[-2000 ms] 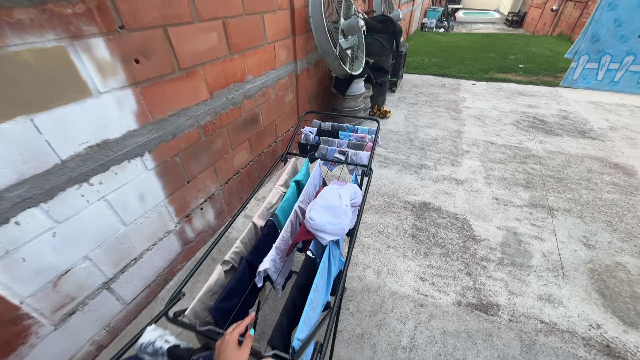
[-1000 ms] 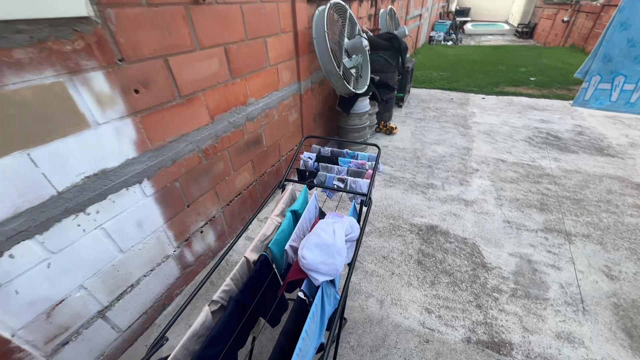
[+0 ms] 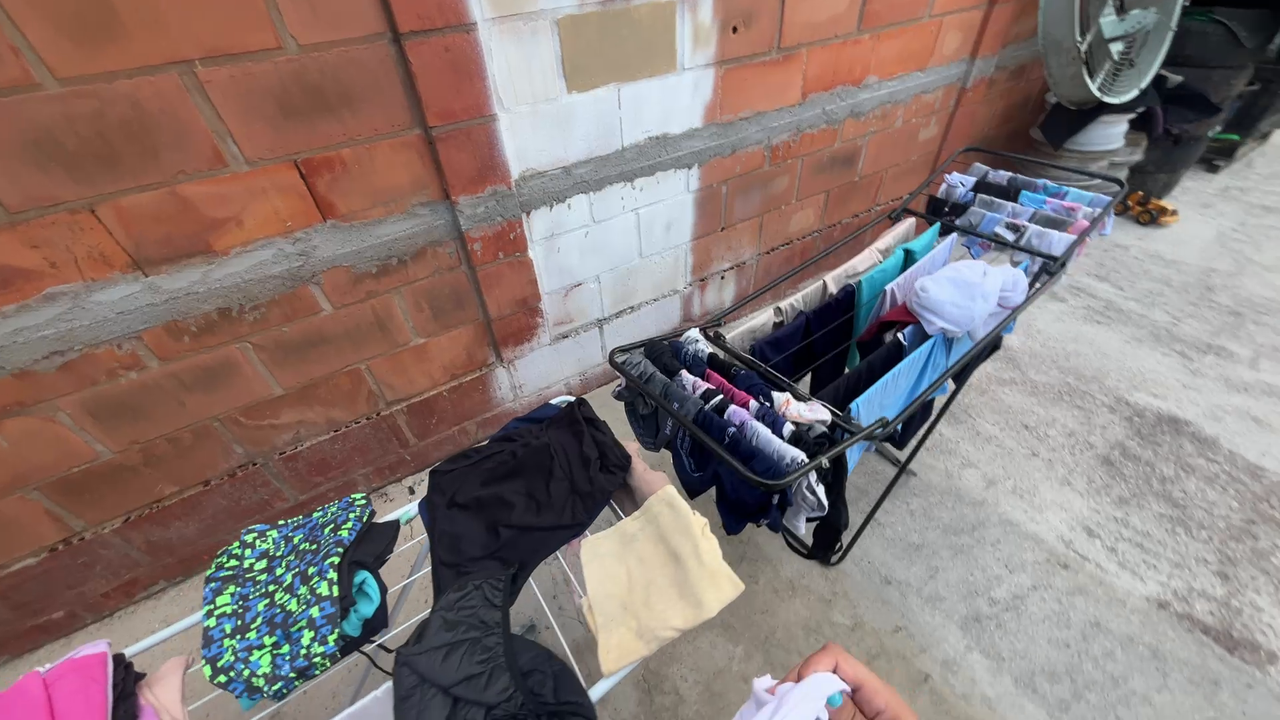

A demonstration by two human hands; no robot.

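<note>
At the bottom edge, right of centre, my right hand (image 3: 855,683) is closed on a white cloth (image 3: 790,698), with a small teal spot at the fingers. My left hand is not seen. Left of the hand, a white wire drying rack (image 3: 612,680) bears a pale yellow cloth (image 3: 655,575), black garments (image 3: 520,490) and a blue-green patterned garment (image 3: 285,590). Beyond it, a black folding drying rack (image 3: 870,432) holds socks, small items and larger clothes. A bunched white garment (image 3: 965,297) lies on top of it.
A brick wall (image 3: 250,330), partly painted white, runs along the left behind both racks. A large metal fan (image 3: 1110,50) stands at the upper right, near a yellow toy vehicle (image 3: 1145,208). Concrete floor (image 3: 1090,480) lies at the right.
The view has swung left and shows the white rack. A hand was at the black rack two seconds ago and out of view one second ago; now a hand with white cloth shows at the bottom.
</note>
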